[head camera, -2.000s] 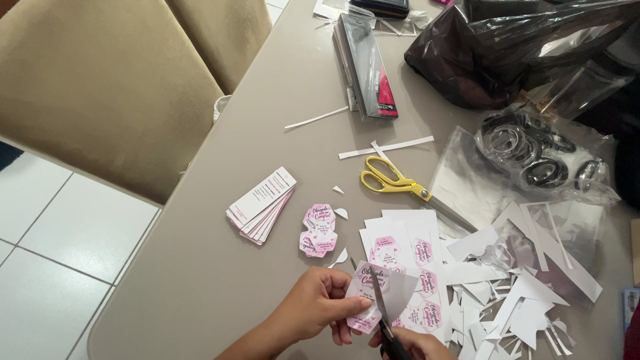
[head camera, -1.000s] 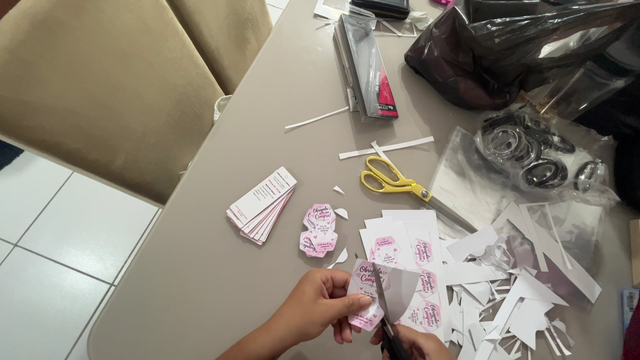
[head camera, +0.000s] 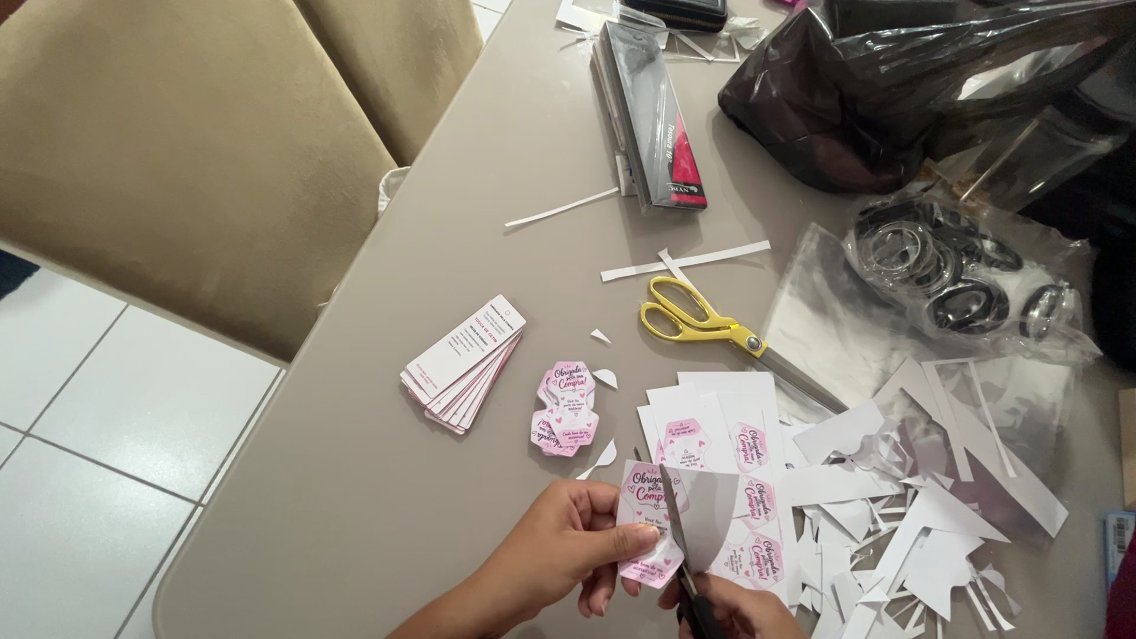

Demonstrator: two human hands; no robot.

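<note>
My left hand [head camera: 581, 541] pinches a pink-and-white printed card [head camera: 652, 568] between thumb and fingers. Black-handled scissors [head camera: 699, 612] are in my right hand [head camera: 741, 608], their blades parted across the card's right side, where a blank offcut [head camera: 714, 515] is still attached. Under and behind the card lie printed sheets [head camera: 728, 390] bearing more pink tags. Left of these rests a small pile of cut pink tags [head camera: 565, 408], with a fanned stack of white printed cards [head camera: 461, 364] further left. Yellow-handled scissors [head camera: 701, 319] lie above the sheets.
White paper scraps [head camera: 923, 541] heap at the right. Beyond them are a clear bag of black rings [head camera: 950, 266] and a black plastic bag [head camera: 825, 106]. A scissors package [head camera: 657, 133] lies at the top; paper strips [head camera: 688, 261] are below it. A beige chair [head camera: 177, 133] adjoins the table's left edge [head camera: 346, 284].
The card in my left hand has turned slightly more upright, and the scissor blades have shifted a little relative to it. The objects lying on the table stay where they were.
</note>
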